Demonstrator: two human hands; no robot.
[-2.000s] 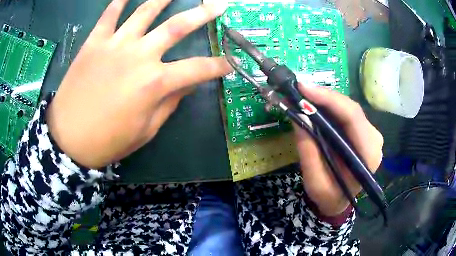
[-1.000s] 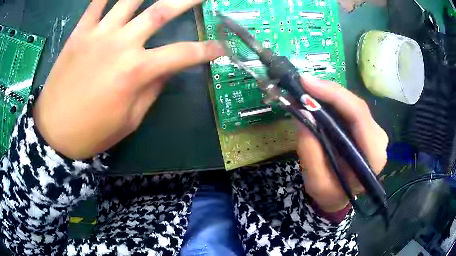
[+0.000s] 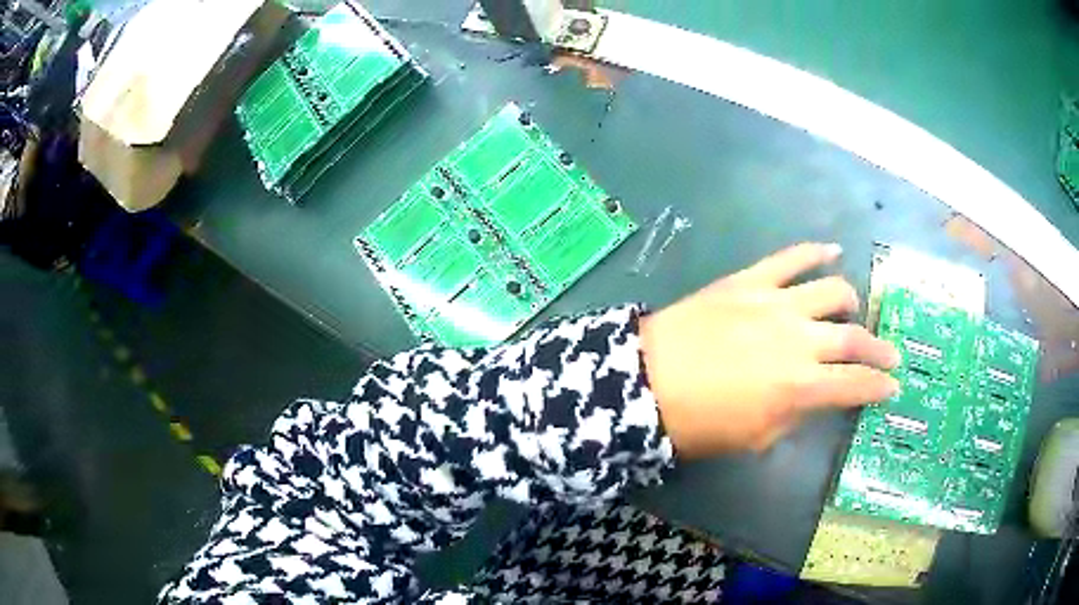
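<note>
The green PCB panel [image 3: 947, 408] with white connector strips lies at the right on a yellow-tan backing board [image 3: 870, 551], which shows at its near and far ends. My left hand [image 3: 769, 360] is palm down to the left of the panel, fingers apart. Its fingertips reach the panel's left edge; whether they press on it I cannot tell. My right hand and the soldering iron are out of the picture.
A green PCB panel with dark round parts [image 3: 497, 225] lies left of my hand. A stack of similar panels [image 3: 331, 101] and a brown cardboard box [image 3: 172, 101] are farther left. The waste cup [image 3: 1053, 479] is cut off at the right. A pale rail [image 3: 816, 136] curves behind.
The view has swung left, bringing the stack and box in. The right hand and iron have left the picture. The left hand stays beside the panel.
</note>
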